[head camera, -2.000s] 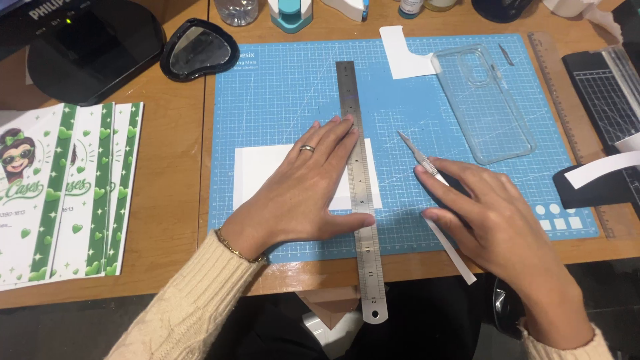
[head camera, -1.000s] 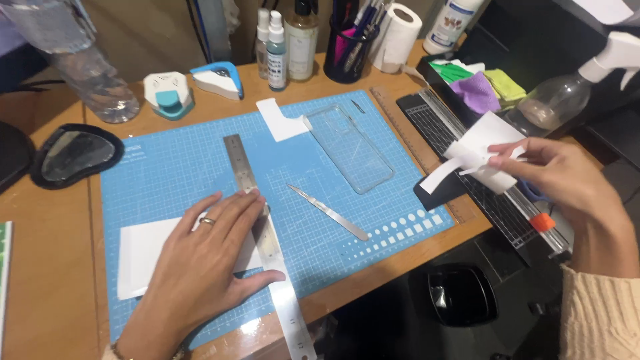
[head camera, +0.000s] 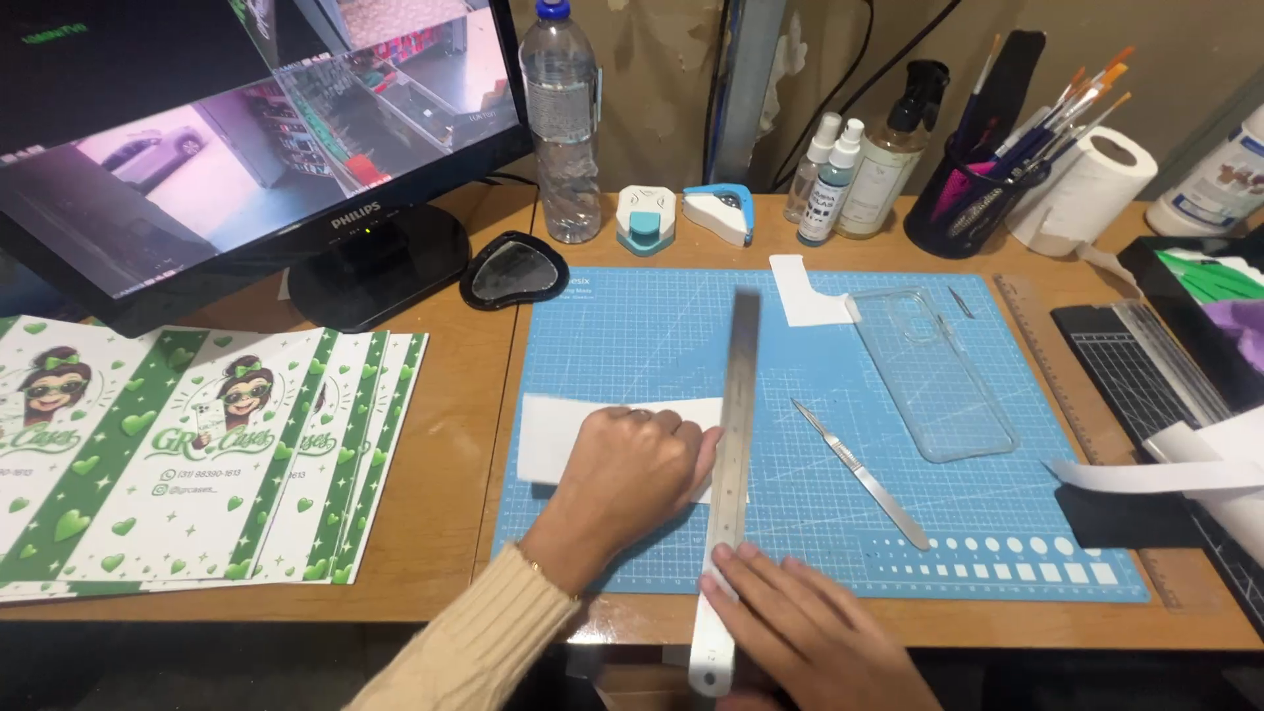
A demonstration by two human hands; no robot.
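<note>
A steel ruler (head camera: 733, 444) lies across the blue cutting mat (head camera: 642, 336), its lower end past the table's front edge. My right hand (head camera: 805, 627) is on the ruler's lower part, fingers over its edge. My left hand (head camera: 632, 474) is curled over a white paper piece (head camera: 548, 434), its thumb side against the ruler; whether it grips the paper is hidden. To the right of the ruler rests a scalpel (head camera: 859, 479), touched by neither hand. Beyond it lie a clear phone case (head camera: 933, 385) and a white paper cutout (head camera: 805, 296). A small blade (head camera: 960, 302) lies near the mat's upper right.
Printed cards (head camera: 227, 454) are stacked at left, below a monitor (head camera: 267, 128). A black-framed mirror (head camera: 515, 272), a plastic bottle (head camera: 563, 128), spray bottles (head camera: 874, 178) and a brush holder (head camera: 973, 197) stand along the back. A paper trimmer (head camera: 1136, 365) with paper strips lies at right.
My right hand held the scalpel, then paper strips over the trimmer; now it is at the ruler's lower end. The scalpel was laid on the mat. My left hand has curled up from lying flat.
</note>
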